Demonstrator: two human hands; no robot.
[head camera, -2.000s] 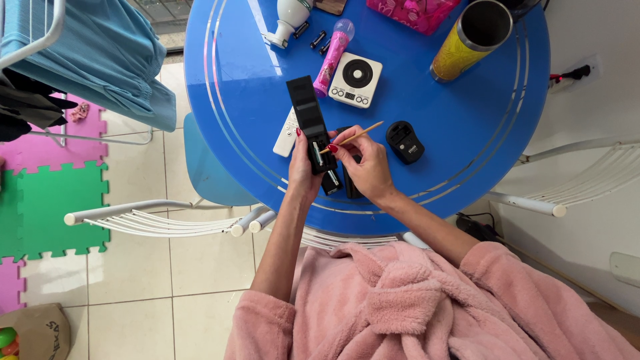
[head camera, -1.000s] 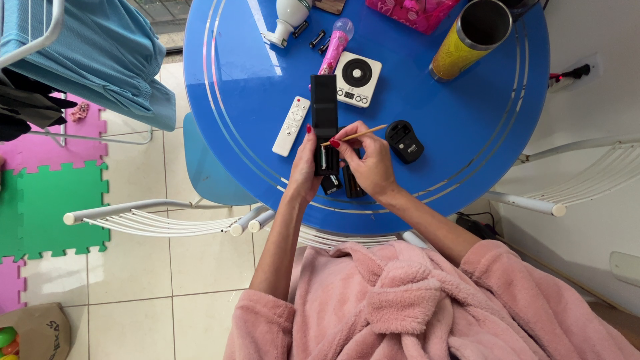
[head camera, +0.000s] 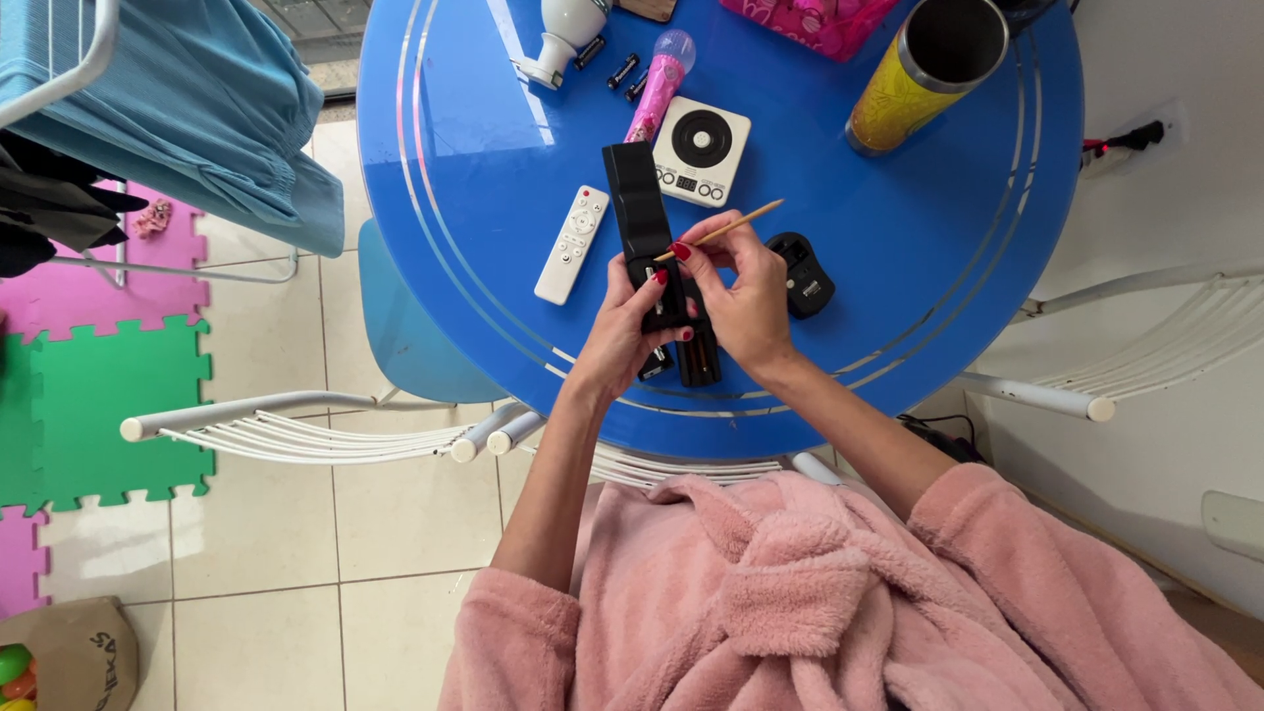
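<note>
My left hand (head camera: 624, 326) holds a long black plastic device (head camera: 637, 202), whose lower end has an open compartment with something metallic inside. In my right hand (head camera: 743, 286) is a thin wooden stick (head camera: 736, 224), pinched between thumb and fingers, its tip at the compartment's upper edge. Below the hands, a black case (head camera: 699, 357) and a smaller black item lie on the table, partly hidden. A white remote control (head camera: 572, 245) lies left of my left hand. To the right of my right hand lies a black computer mouse (head camera: 802, 276), underside up.
On the round blue table (head camera: 474, 197) are a white device with a black dial (head camera: 702, 150), a pink toy microphone (head camera: 660, 87), several batteries (head camera: 623, 71), a white lamp-like object (head camera: 565, 38), a yellow tumbler (head camera: 913, 79) and a pink basket (head camera: 820, 22). White wire-backed chairs (head camera: 316, 434) flank the table.
The black device has tilted, its upper end now leaning left, and its compartment shows more plainly than one second ago. Both hands stay close together on it, the stick still in my right hand.
</note>
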